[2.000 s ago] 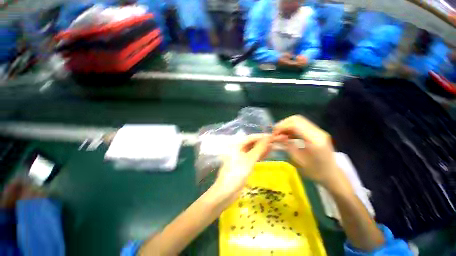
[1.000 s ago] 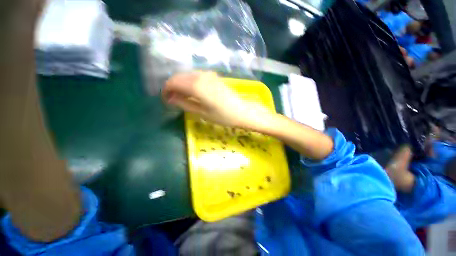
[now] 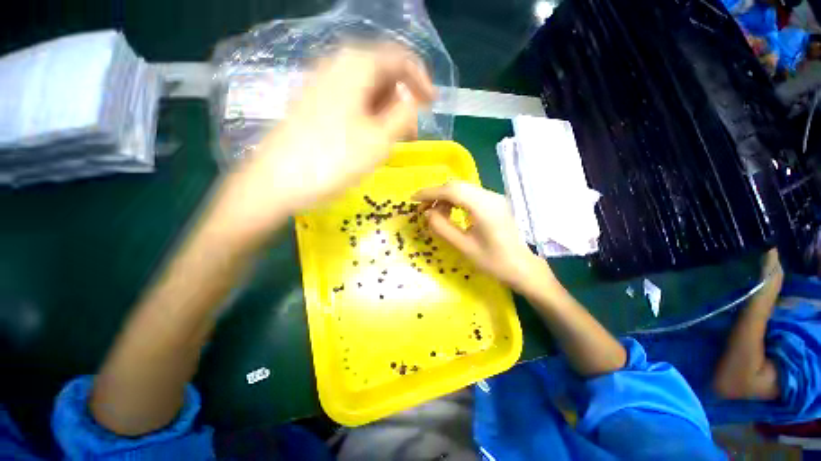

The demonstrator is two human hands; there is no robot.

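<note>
A yellow tray (image 3: 387, 396) lies on the green bench, with many small dark round parts (image 3: 387, 212) clustered in its upper half and a few near its lower end. My right hand (image 3: 477, 225) is over the upper right of the tray, its fingertips down at the dark parts; whether it pinches one cannot be told. My left hand (image 3: 360, 108) is blurred and raised above the tray's far edge, fingers bent; what it holds, if anything, cannot be told.
A clear plastic bag (image 3: 243, 99) lies beyond the tray. A white stack (image 3: 81, 99) is at the left, another (image 3: 554, 185) right of the tray. A black plastic-covered pile (image 3: 666, 144) stands at the right. A paper scrap (image 3: 258, 375) lies left of the tray. Another person's arm (image 3: 756, 342) is at the right.
My left hand has moved from the left edge to above the tray's far end. My right hand has moved from the tray's upper left to the parts at its upper right.
</note>
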